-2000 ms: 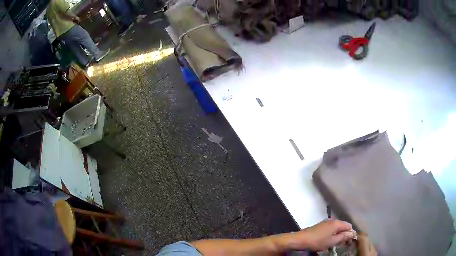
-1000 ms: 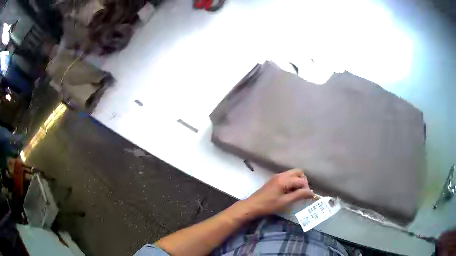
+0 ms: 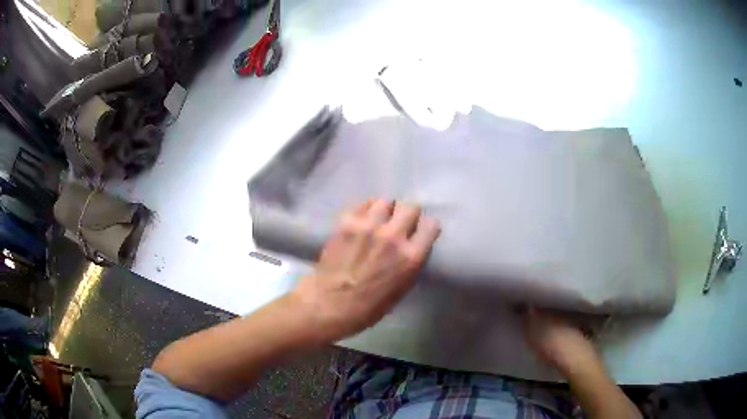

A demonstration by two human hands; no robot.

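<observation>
A stack of grey-brown cut panels lies on the white table in front of me, with a notch in its far edge and layered edges at its left. My left hand is on the near edge left of centre, fingers curled over the top; it is slightly blurred and its thumb is hidden. My right hand is at the near edge further right, its fingers partly hidden under the cloth.
Red-handled shears lie at the far left. A silver spring clamp lies right of the cloth. Tied bundles are heaped along the left, beside a white slip. A thin dark strip lies beyond the stack.
My view has swung right. My left hand has moved from a printed white tag onto the stack; the tag no longer shows. My right hand has come into view at the near edge.
</observation>
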